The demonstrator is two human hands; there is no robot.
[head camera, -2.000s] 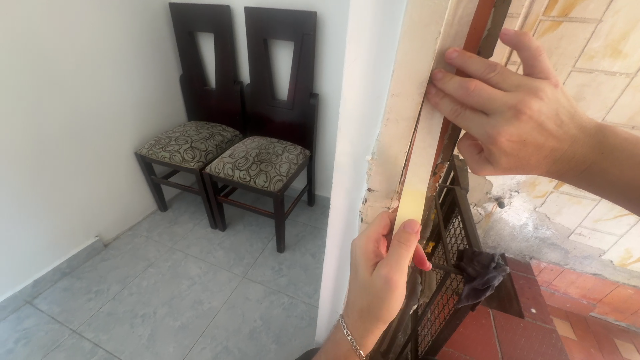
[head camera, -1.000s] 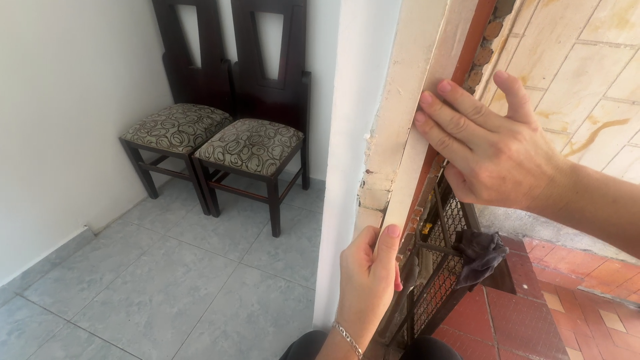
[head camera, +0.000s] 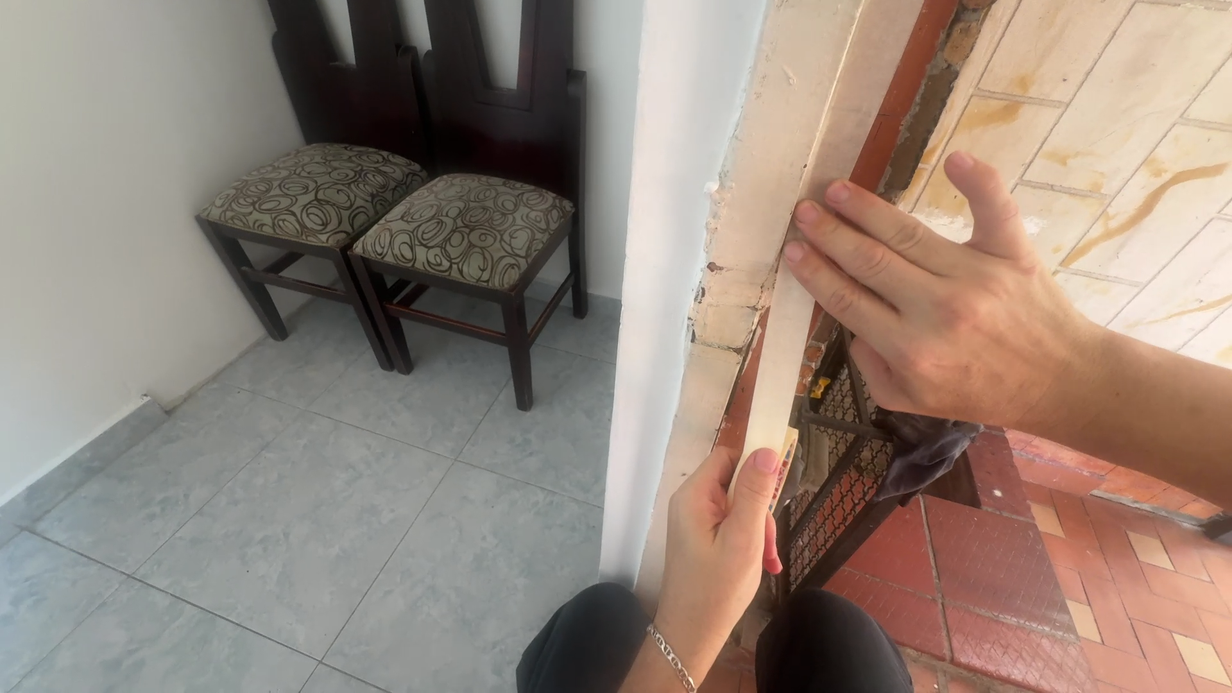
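Observation:
A long pale strip, likely tape (head camera: pixel 784 366), runs down the painted door frame (head camera: pixel 760 183). My left hand (head camera: pixel 727 529), with a chain bracelet at the wrist, grips the strip's lower part between thumb and fingers; part of a printed edge shows beside the thumb. Below that, the strip is hidden by the hand. Higher up, the fingertips of my right hand (head camera: pixel 934 289) press flat on the strip, fingers spread and thumb raised. Between the hands the strip stands apart from the frame's lower part, where a reddish surface shows.
Two dark wooden chairs (head camera: pixel 462 231) with patterned seats stand against the wall at left, on grey floor tiles (head camera: pixel 385 520). Right of the frame are a metal mesh rack (head camera: pixel 837 500) with a dark cloth (head camera: pixel 929 452), red floor tiles (head camera: pixel 1001 568) and a stained tiled wall (head camera: pixel 1088 125). My knees are below.
My left hand has moved down along the frame, still gripping the strip. My right hand's fingers stay pressed on the strip. My knees have come into view.

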